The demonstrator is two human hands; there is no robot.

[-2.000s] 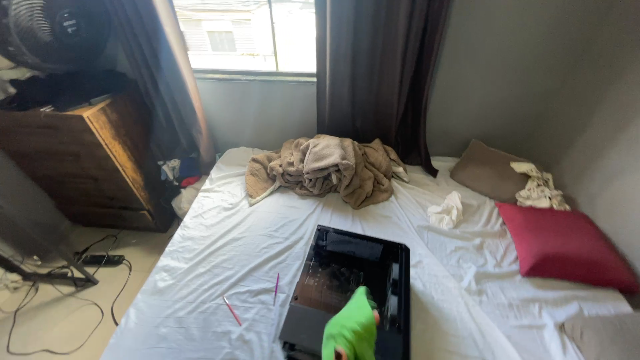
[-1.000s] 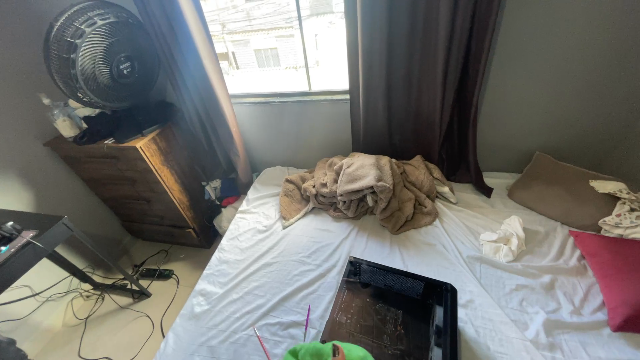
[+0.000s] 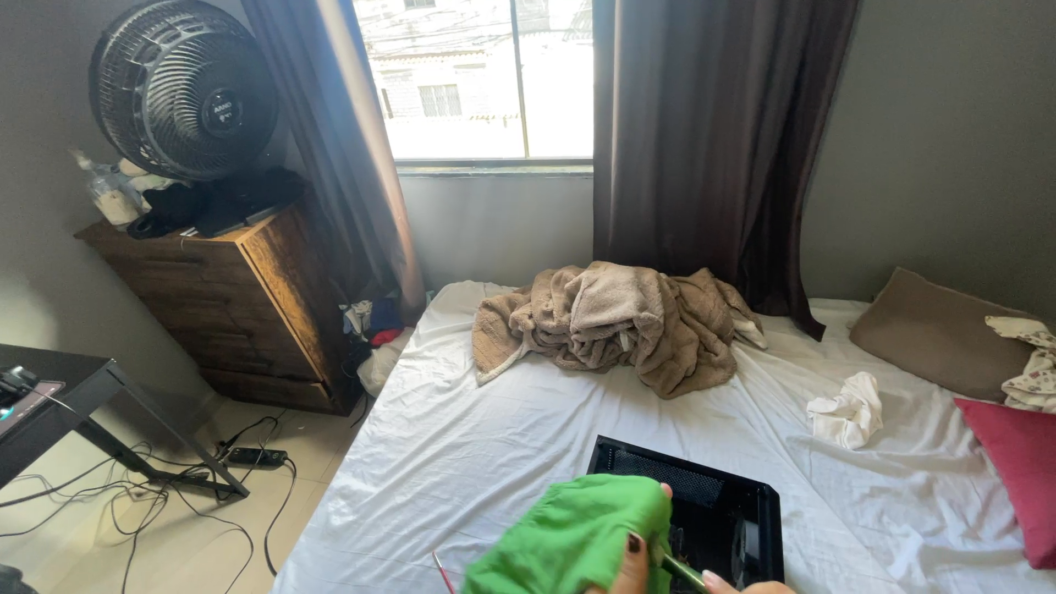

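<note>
A green cloth [image 3: 577,528] is bunched over the near left part of a black computer case [image 3: 763,528], which lies on the white-sheeted bed at the bottom of the head view. My left hand [image 3: 629,569] grips the cloth; one dark-nailed digit lies across its front and a fingertip shows at its upper right edge. My right hand [image 3: 747,586], mostly cut off by the lower edge, pinches a thin green handle [image 3: 683,571] whose far end meets the cloth. Left of the cloth, a slim pink-red stick [image 3: 443,571] lies on the sheet, partly out of view.
A rumpled brown blanket [image 3: 619,322] lies at the bed's far edge. To the right are a white cloth [image 3: 848,411], a brown pillow [image 3: 940,334] and a red pillow [image 3: 1019,474]. Cables and a power strip [image 3: 257,458] lie on the floor between desk [image 3: 58,388] and dresser [image 3: 214,305].
The green cloth is now raised higher in view and spread wider, with both hands visible at it. A thin green handle now shows in my right hand. The view has swung left since the oldest frame.
</note>
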